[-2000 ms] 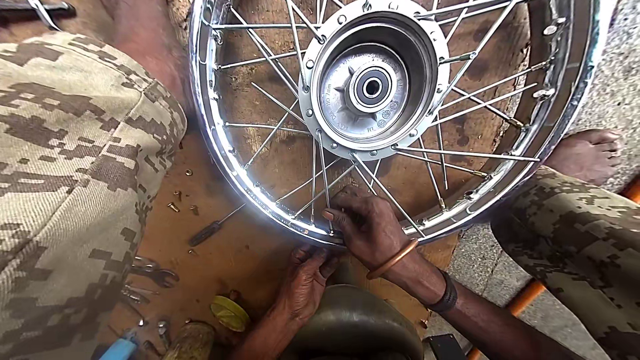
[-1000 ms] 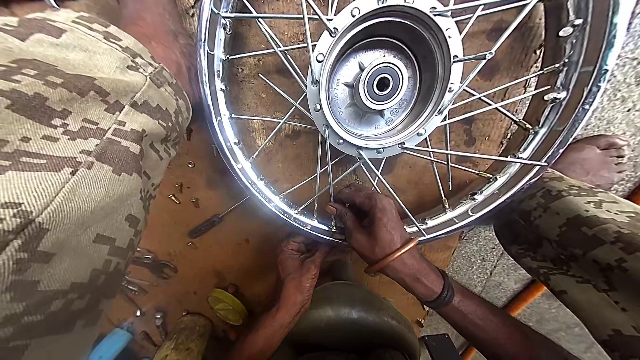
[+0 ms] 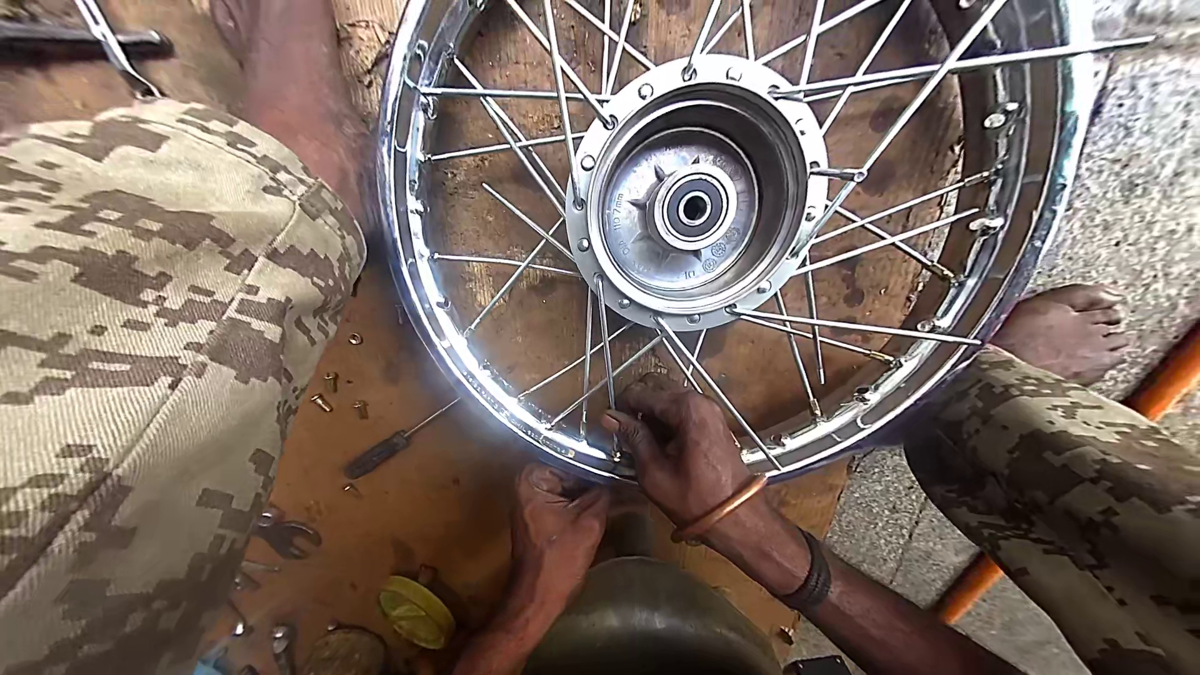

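A chrome motorcycle wheel rim lies with a metal drum hub inside it, and spokes join some of the hub holes to the rim. Several spokes have loose ends, one of them lying over the rim at upper right. My right hand, with a copper-coloured bangle, pinches a spoke near its lower end, just inside the lower rim. Below it, my left hand is at the rim's outer edge with fingers bent together; whether anything is between its fingertips is hidden.
Brass-coloured spoke nipples and a screwdriver lie left of the rim on the wooden board. Wrenches and a yellow-green round container are at lower left. A dark rounded metal object stands below my hands. Bare feet flank the wheel.
Both hands stay by the lower rim, with only small finger movements. The view has shifted slightly.
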